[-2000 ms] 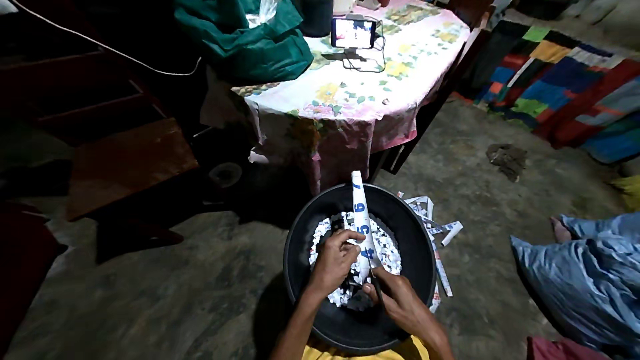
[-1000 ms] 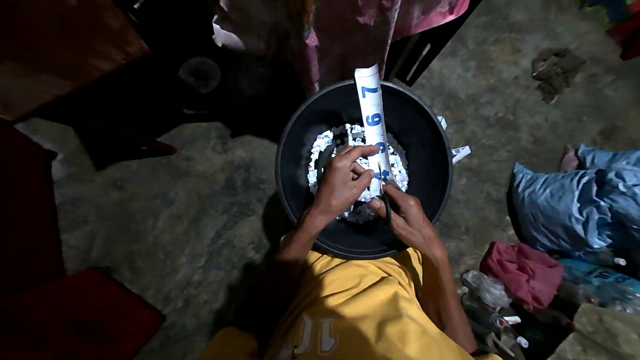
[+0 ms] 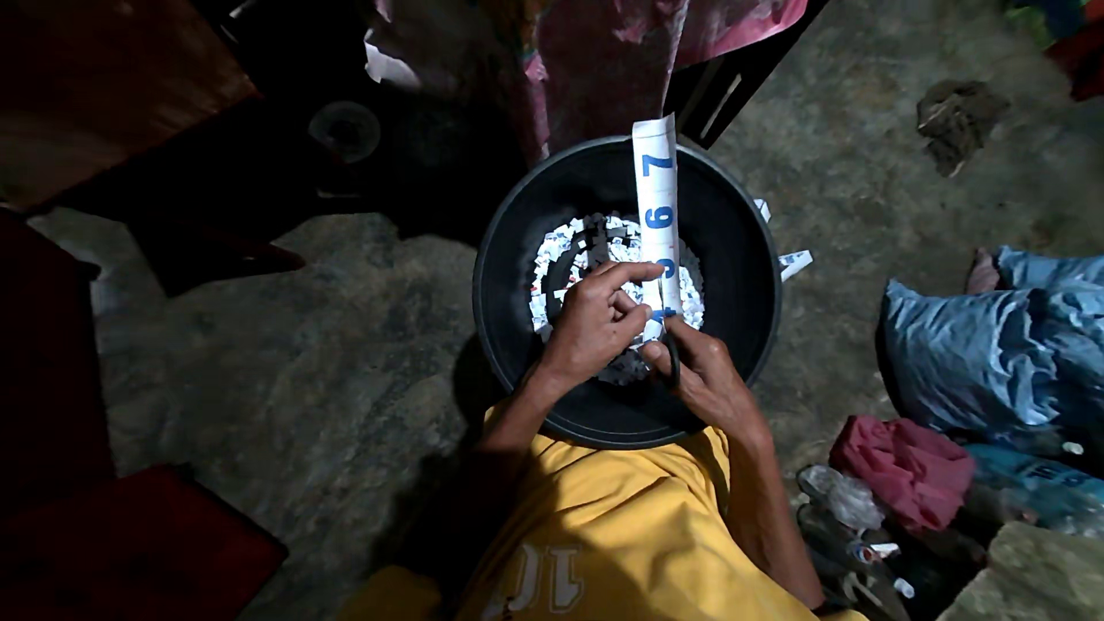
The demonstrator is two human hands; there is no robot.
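A white paper strip [image 3: 657, 181] with blue printed numerals stands lengthwise over a round black basin [image 3: 552, 414]. Its lower part is pinched between the fingers of my left hand [image 3: 599, 323]. Close by on the right, my right hand [image 3: 709, 371] grips scissors [image 3: 673, 358] by a dark handle, at the lower end of the strip. Their blades are mostly hidden by the paper and fingers. Small cut paper pieces [image 3: 552, 250] cover much of the basin's bottom beneath both hands.
Paper strips [image 3: 793, 263] lie on the concrete floor beside the basin's right rim. A table with a pink cloth [image 3: 595, 78] stands beyond it. At the right are a blue-grey sack [image 3: 966, 354], a red cloth [image 3: 904, 470] and clear plastic [image 3: 841, 496]. A brown rag [image 3: 959, 121] lies farther off.
The view has tilted down, away from the tabletop. Both hands remain over the basin with the strip and the scissors.
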